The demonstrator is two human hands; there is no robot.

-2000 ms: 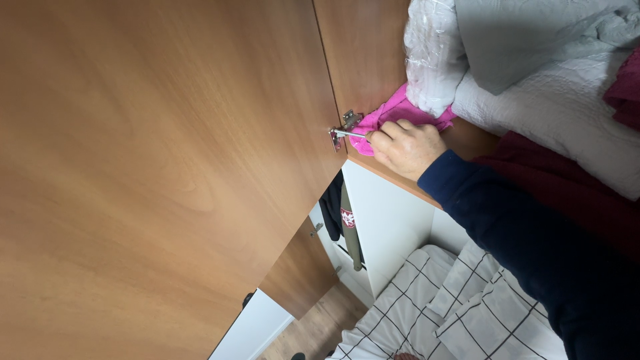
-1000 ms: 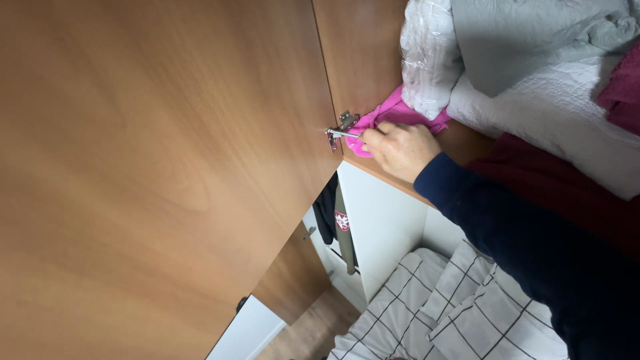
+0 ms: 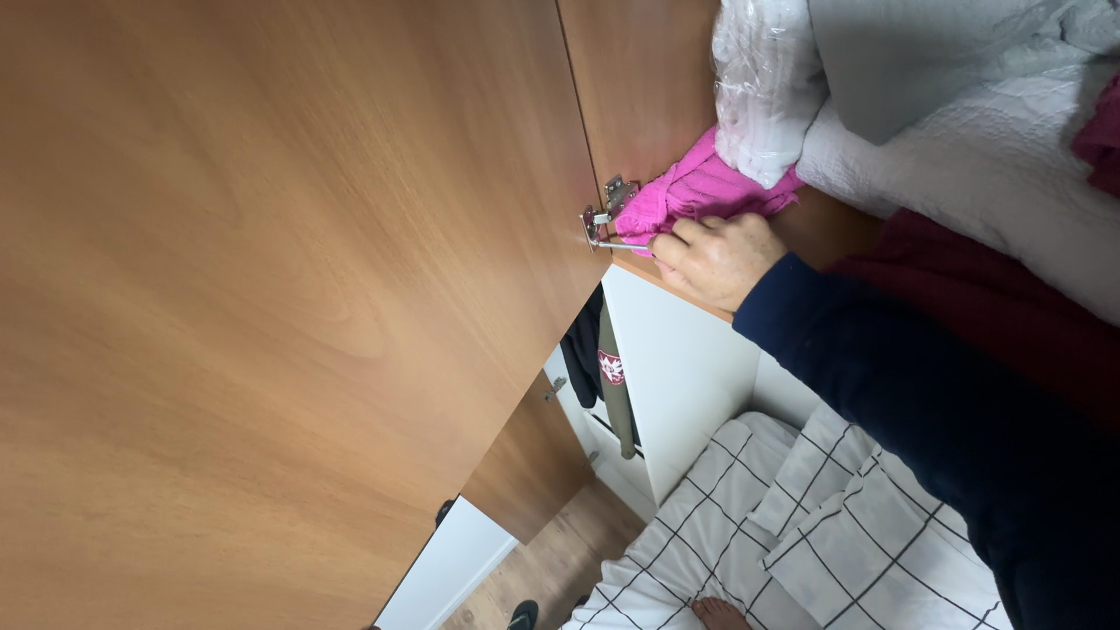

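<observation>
My right hand (image 3: pixel 719 255), in a dark blue sleeve, is closed around a hand tool with a thin metal shaft (image 3: pixel 623 247); its handle is hidden in the fist. The shaft's tip meets the door side of a metal cabinet hinge (image 3: pixel 597 224). The hinge joins a large wood-grain door (image 3: pixel 350 262) to the wood-grain side panel (image 3: pixel 647 79). Pink cloth (image 3: pixel 691 188) lies on the shelf just behind the hinge and against my fingers. My left hand cannot be made out; a tiny sliver at the bottom edge is too small to tell.
White bedding in clear plastic (image 3: pixel 766 87), a grey cloth (image 3: pixel 901 61) and a dark red cloth (image 3: pixel 989 297) fill the shelf. Below are a white panel (image 3: pixel 682 376), hanging clothes (image 3: pixel 615 376) and a bed with checked covers (image 3: pixel 875 525). A bare foot (image 3: pixel 719 612) rests on the bed.
</observation>
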